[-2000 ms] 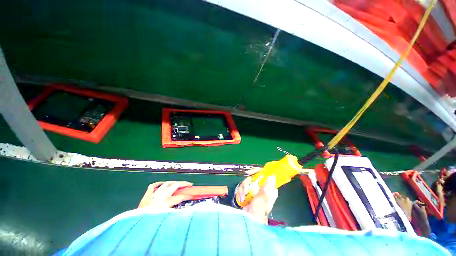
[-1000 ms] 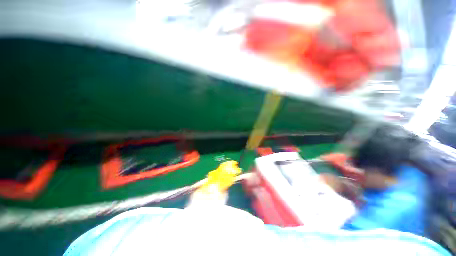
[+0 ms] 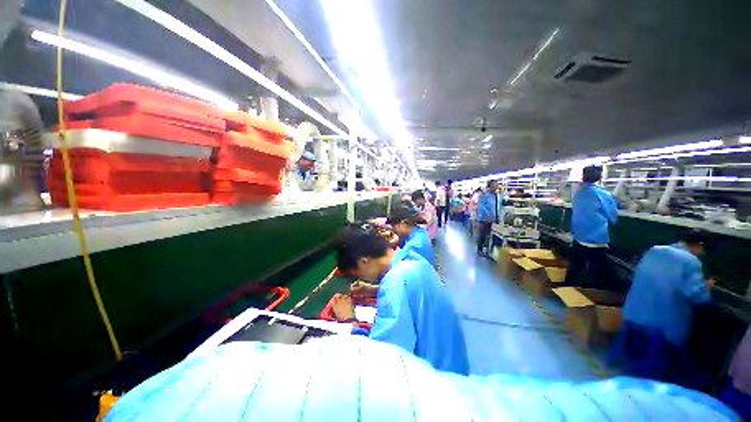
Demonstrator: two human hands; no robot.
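Neither of my hands shows; the bottom of the view is filled by my light blue clothing. A small part of the yellow electric screwdriver [image 3: 108, 403] shows at the lower left edge, and whether my right hand holds it is hidden. The yellow suspension cord [image 3: 85, 239] runs up from it. A white foam tray [image 3: 216, 336] with a dark unit [image 3: 268, 330] lies just beyond my clothing, partly covered by it. A red foam tray [image 3: 276, 295] is partly visible behind it.
Stacked red foam trays [image 3: 136, 157] stand on the white shelf [image 3: 148, 221] at the left. A coworker in blue [image 3: 416, 309] bends over a red tray close ahead. Open cardboard boxes [image 3: 580, 317] stand on the blue aisle floor; more people stand at the right.
The view has swung up and right from the bench to the line and aisle. My hands have left the picture, and the screwdriver now shows only at the lower left.
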